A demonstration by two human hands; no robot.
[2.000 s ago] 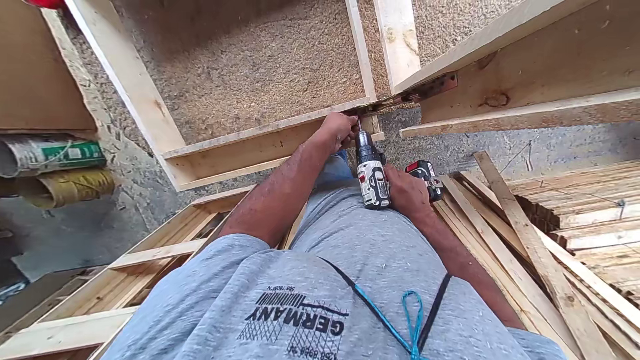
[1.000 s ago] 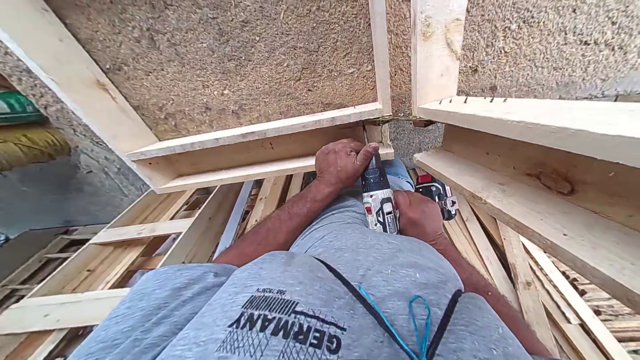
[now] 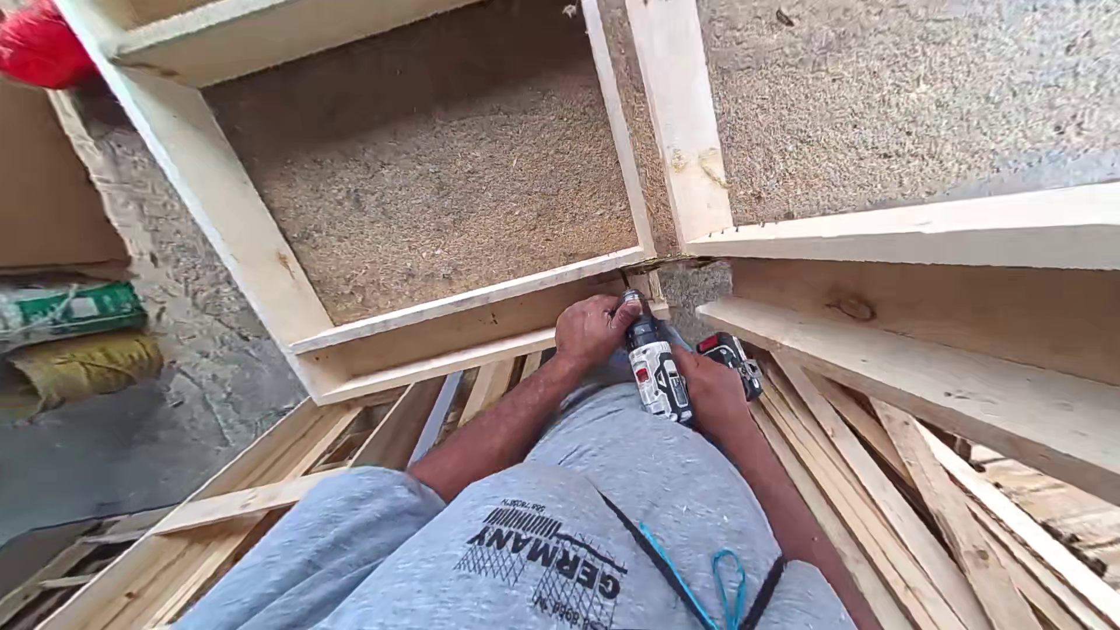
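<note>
My right hand (image 3: 716, 391) is closed around the grip of a white and black cordless drill (image 3: 658, 376), its battery showing to the right of the wrist. My left hand (image 3: 595, 328) is at the drill's front end, thumb and fingers on the chuck. A thin bit points away from me at the inner corner of a wooden frame (image 3: 464, 306). Whether its tip touches the wood or a screw cannot be told. Beside that corner stands a second wooden frame (image 3: 875, 238), with several nail or screw points along its edge.
Loose wooden strips (image 3: 875, 490) lie below right, and slatted timber (image 3: 245, 499) lies below left. Green (image 3: 70, 311) and yellow (image 3: 87, 363) rolled sacks sit at the left, with a red bundle (image 3: 44, 44) above. Sawdust covers the ground (image 3: 875, 105).
The drill has stayed in my right hand, with my left hand at its front end. The view has shifted back and forth over the frames.
</note>
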